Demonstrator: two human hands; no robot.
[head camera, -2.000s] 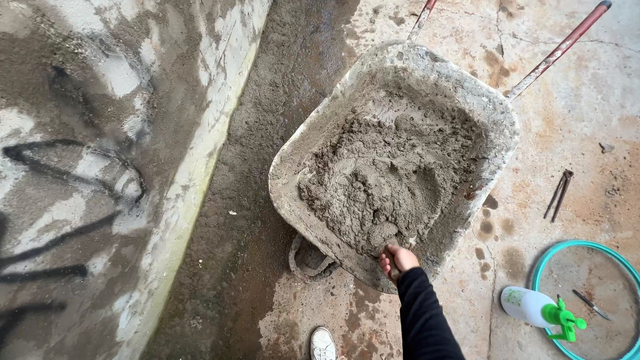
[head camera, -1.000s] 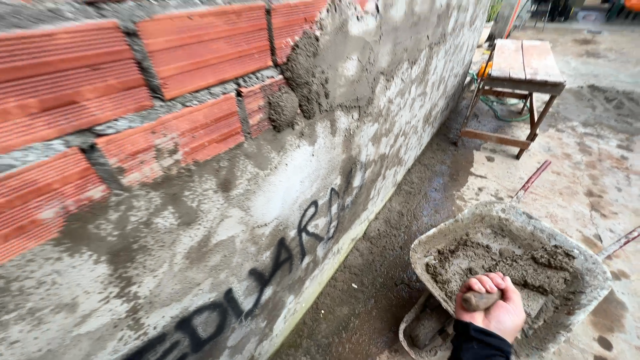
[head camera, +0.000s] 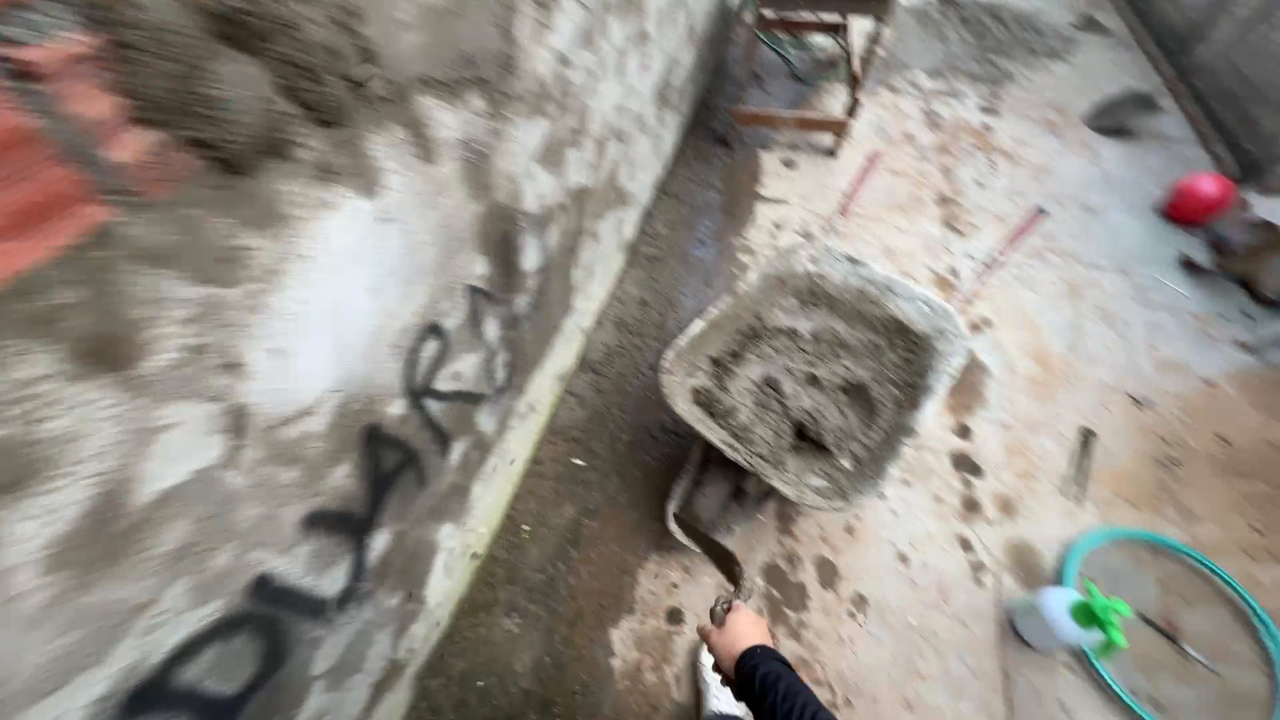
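My right hand (head camera: 737, 637), in a dark sleeve, is at the bottom centre, closed around the handle of a mason's trowel (head camera: 715, 550). The blade points up and left, just below the front rim of a wheelbarrow (head camera: 945, 345) and near its wheel. Wet grey mortar (head camera: 810, 375) lies in the tray, with a dark hollow near its lower edge. To the left stands the wall (head camera: 330, 290), partly coated, with fresh mortar (head camera: 240, 90) by the bare red bricks (head camera: 40, 200). My left hand is not in view. The view is blurred.
A green hose (head camera: 1150, 535) is coiled at lower right, with a white and green spray bottle (head camera: 1060, 618) beside it. A metal tool (head camera: 1080, 463) lies on the concrete. Near the wall stands a wooden trestle (head camera: 790, 118). A red round object (head camera: 1200, 198) is at far right.
Two seconds ago my right hand was at the tray's mortar; one second ago it was before the tray. Now it is below the wheelbarrow with the trowel. The view has swung to the wall and partly back.
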